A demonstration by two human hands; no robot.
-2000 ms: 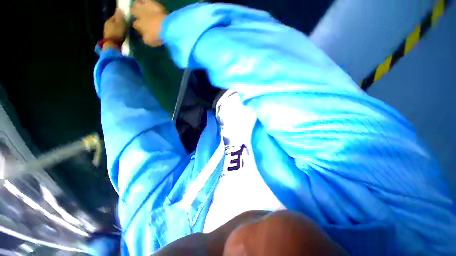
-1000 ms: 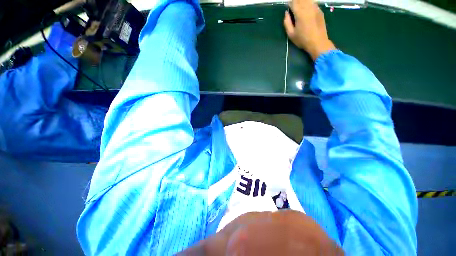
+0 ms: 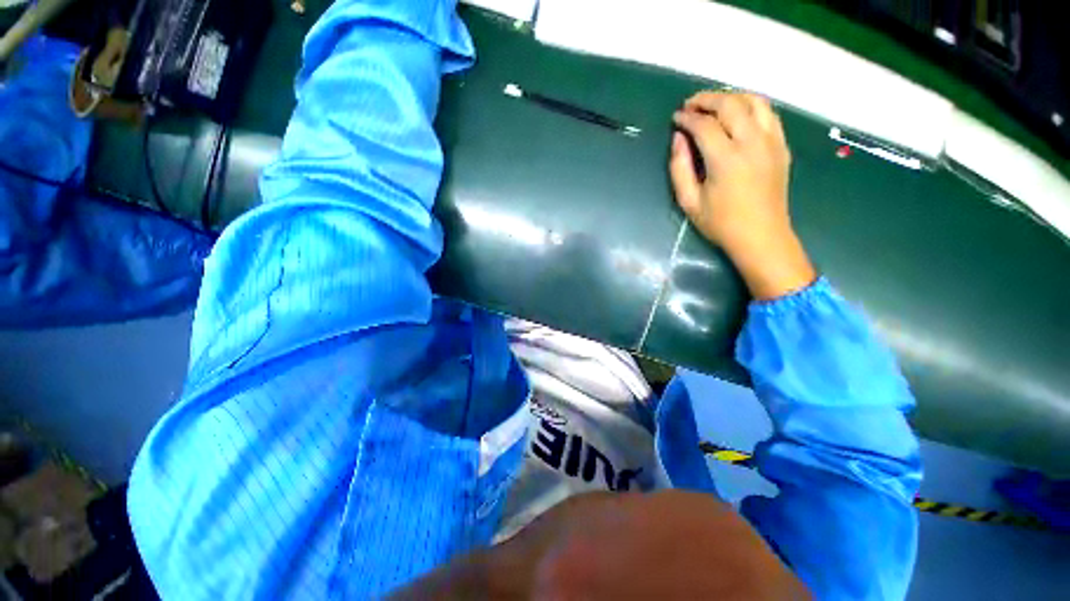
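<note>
My right hand point(image 3: 742, 164) lies on the dark-green bench top point(image 3: 552, 200) by the white rail, its fingers curled. A dark patch shows between thumb and fingers; I cannot tell if it is an object or shadow. My left arm reaches forward over the bench and its hand is past the top edge of the picture. A thin black tool with pale ends, maybe tweezers point(image 3: 571, 110), lies on the bench between my arms, touched by neither. A small white strip point(image 3: 874, 149) with a red spot near its left end lies to the right of my right hand.
A white edge rail point(image 3: 704, 53) runs along the bench's far side, with a green belt point(image 3: 810, 26) beyond it. At the left are a black box with a white label point(image 3: 209, 65), cables, a round brown holder point(image 3: 103, 73) and another person's blue sleeve point(image 3: 100, 264).
The view has turned from the earlier tilted one, and more of the bench and rail shows. Both hands were together at a white rail two seconds ago; now my right hand is apart on the bench.
</note>
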